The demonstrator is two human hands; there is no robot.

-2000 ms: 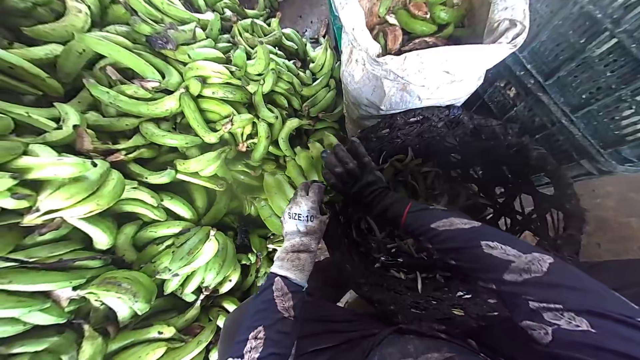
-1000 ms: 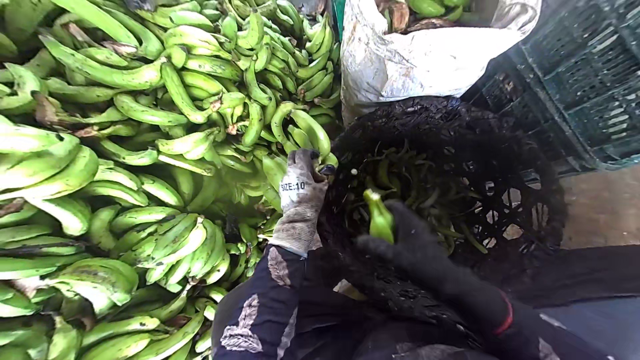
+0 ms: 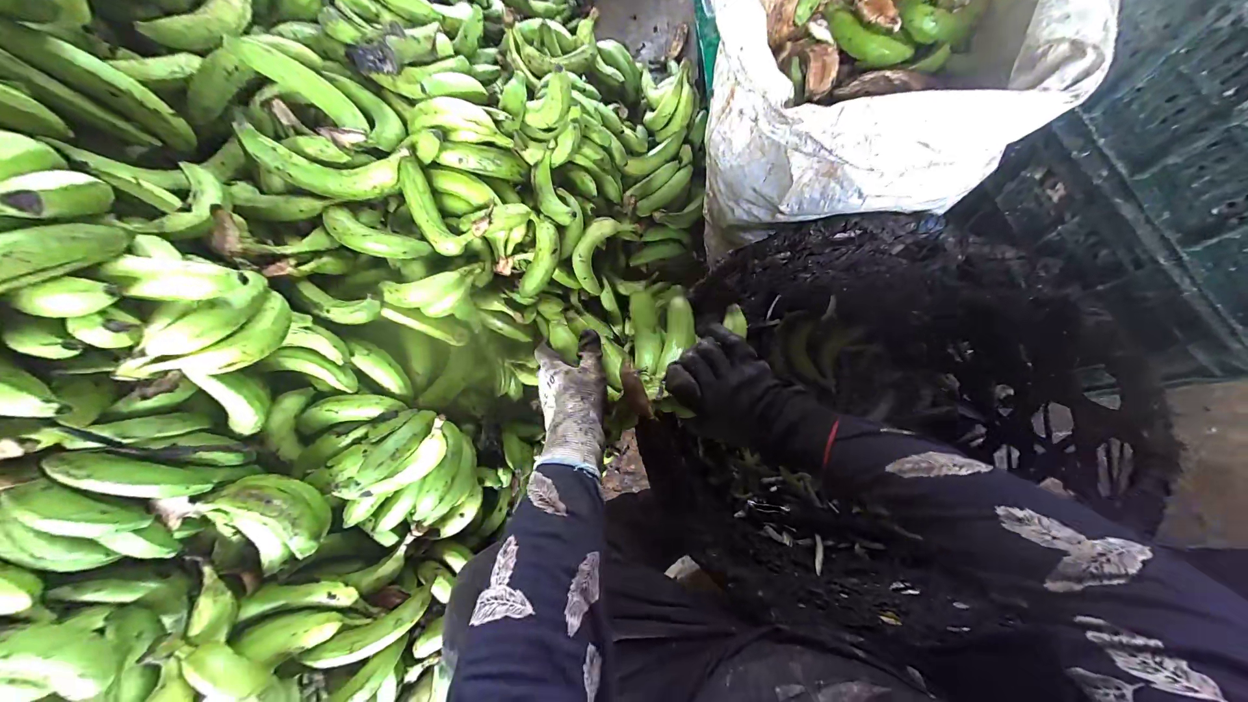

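Note:
My left hand (image 3: 573,400), in a pale, soiled knit glove, is at the right edge of a large heap of green plantains (image 3: 370,234), its fingers on a small bunch. My right hand (image 3: 726,380), in a black glove, grips the right side of that bunch of green plantains (image 3: 663,336), between the heap and a black plastic basket (image 3: 1111,419). Some green pieces lie inside the basket, in shadow. The exact hold of my left fingers is partly hidden.
Beyond the basket stands a white sack (image 3: 848,156) with green plantains and brown pieces in it. Dark green plastic crates (image 3: 1150,185) stand at the right. Brown floor (image 3: 1209,458) shows at the right edge.
One second ago my right hand held a single green plantain over the basket; now it is back by my left hand at the bunch, and that plantain is out of the hand.

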